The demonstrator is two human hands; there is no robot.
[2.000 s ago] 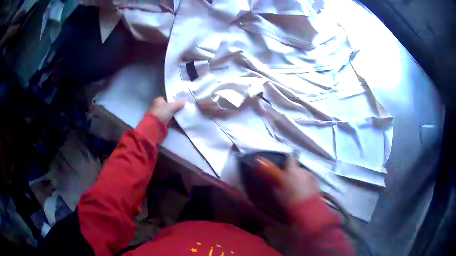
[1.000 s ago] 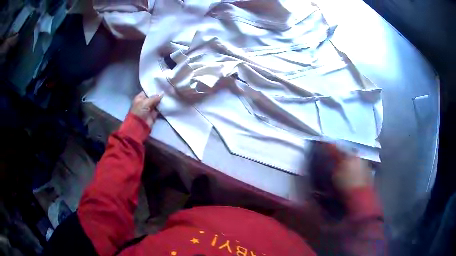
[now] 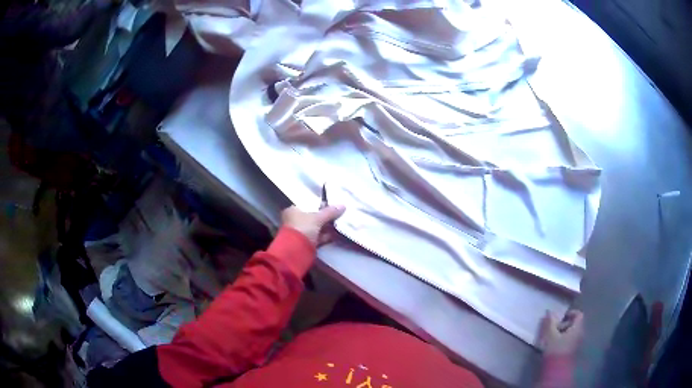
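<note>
A large pale, unlined garment body (image 3: 448, 220) lies spread on the padded pressing table (image 3: 228, 163), with long seams and a crumpled left end. My left hand (image 3: 309, 221) pinches its near edge, left of the middle; a small dark gap or fold shows just above the fingers. My right hand (image 3: 560, 330) is at the near right corner of the cloth, fingers curled on the edge. The steam iron (image 3: 631, 333) appears as a dark, blurred shape at the lower right, away from my hands.
A heap of same-coloured cloth (image 3: 220, 26) lies at the far left end. Cloth scraps (image 3: 144, 295) and a white roll (image 3: 114, 324) are below at left. A small white strip (image 3: 669, 195) lies on the table at right.
The iron has left my right hand and stands at the right; that hand now holds the cloth's corner. My left hand has moved right along the near edge, where the loose flap now lies smooth.
</note>
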